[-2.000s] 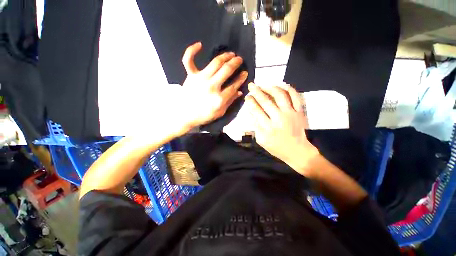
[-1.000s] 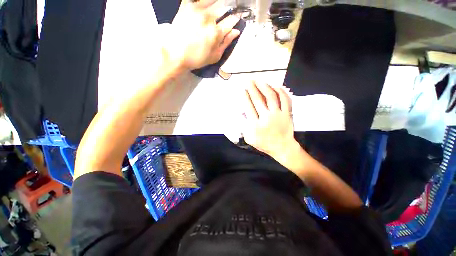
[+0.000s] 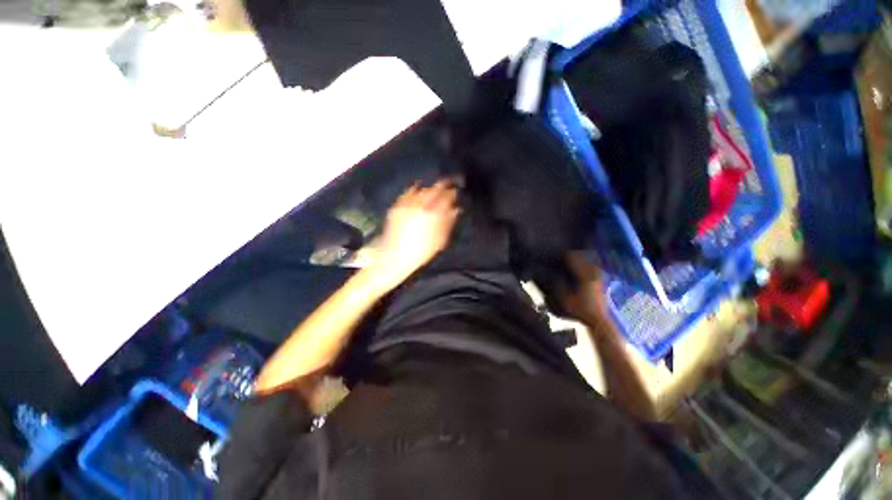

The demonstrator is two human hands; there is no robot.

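Black cut panels [image 3: 362, 34] lie across the white table [image 3: 196, 215] and hang over its edge as dark cloth [image 3: 528, 186] towards my lap. My left hand [image 3: 423, 223] is below the table edge, with its fingers curled at the left side of the hanging cloth. My right hand [image 3: 584, 283] is lower right, beside the blue crate, with its fingers partly hidden by the cloth it grips. Both hands are blurred.
A blue mesh crate [image 3: 592, 181] holding black cloth and something red [image 3: 722, 190] stands right of the hanging cloth. Another blue crate [image 3: 98, 439] is at lower left. A red object [image 3: 797, 296] is on the floor at right.
The view has swung to the right, away from the needle area. My left hand has left the cloth by the needle, and both hands are now at the hanging cloth below the table edge.
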